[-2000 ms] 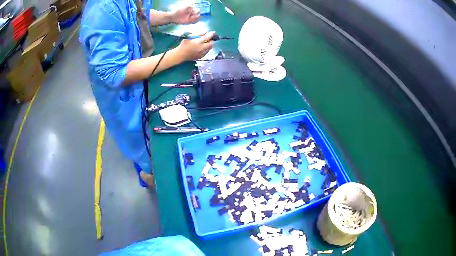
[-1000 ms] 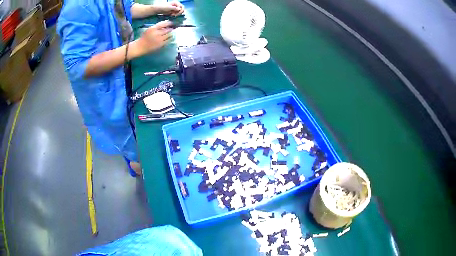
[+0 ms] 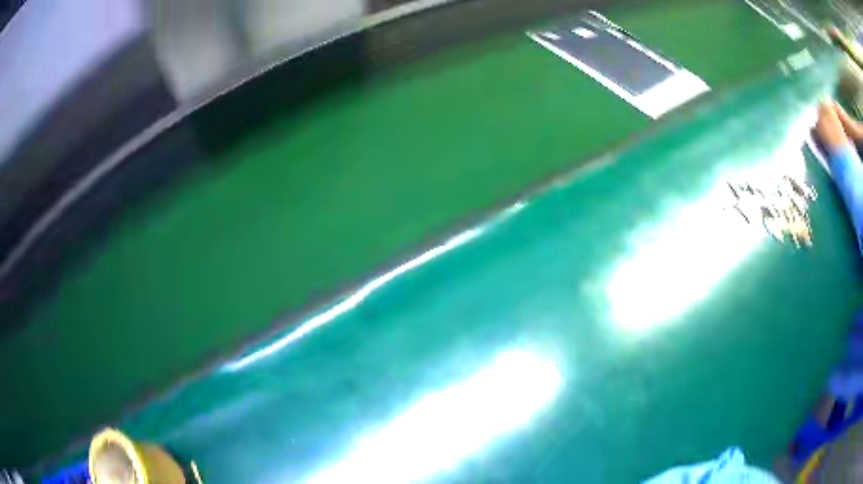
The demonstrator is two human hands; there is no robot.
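Note:
Neither of my hands is in the picture. A piece of light blue cloth point(image 3: 714, 470) shows at the bottom edge, right of the middle, with no hand visible. The glossy green work surface point(image 3: 473, 321) lies in front of me. The round cream-yellow tub point(image 3: 123, 461) stands at the bottom left, cut off by the edge. A sliver of the blue tray point(image 3: 66, 474) shows beside it.
A panel with a white border point(image 3: 615, 59) lies on the green conveyor belt point(image 3: 322, 208). A heap of small pieces point(image 3: 781, 208) lies at the right. Another person's hand point(image 3: 836, 128) and blue sleeve are at the right edge. Part of another panel shows top right.
The view has swung right along the line. The tray and tub have shifted to the bottom left. The neighbour, black box and fan are out of view; a panel and another person have come in.

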